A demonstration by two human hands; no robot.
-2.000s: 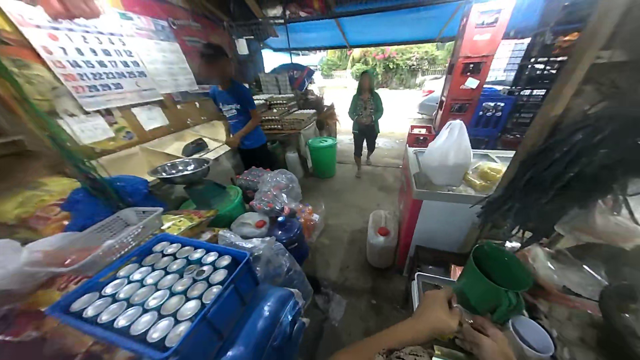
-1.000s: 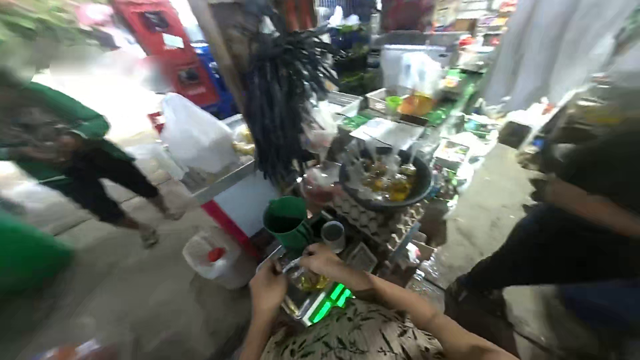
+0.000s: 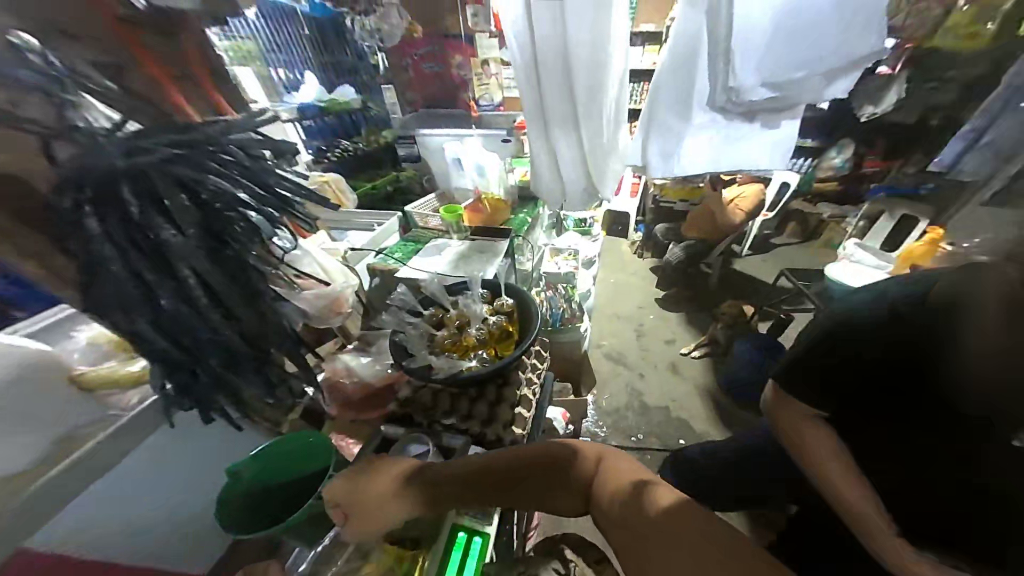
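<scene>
My right hand (image 3: 374, 496) is curled above a clear plastic bag of yellow liquid (image 3: 392, 560) at the bottom of the view; blur hides whether its fingers grip the bag. Only a small part of my left hand (image 3: 262, 568) shows at the bottom edge, beside the clear plastic, its fingers out of sight. A digital scale with a lit green display (image 3: 466, 552) lies just right of the bag. The green plastic pitcher (image 3: 276, 488) stands left of my right hand, and a cup (image 3: 412, 446) is behind that hand. A black basin (image 3: 524, 352) holds several knotted bags of yellow liquid.
Egg trays (image 3: 530, 384) lie under the basin. Black plastic strips (image 3: 192, 264) hang at the left. A person in a black shirt (image 3: 896, 384) is close on the right. A dog (image 3: 726, 326) lies on the floor, and a seated person (image 3: 720, 212) is farther back.
The view has swung far right. My right forearm now reaches across toward the pitcher; one second ago both hands were together in front of me near the scale.
</scene>
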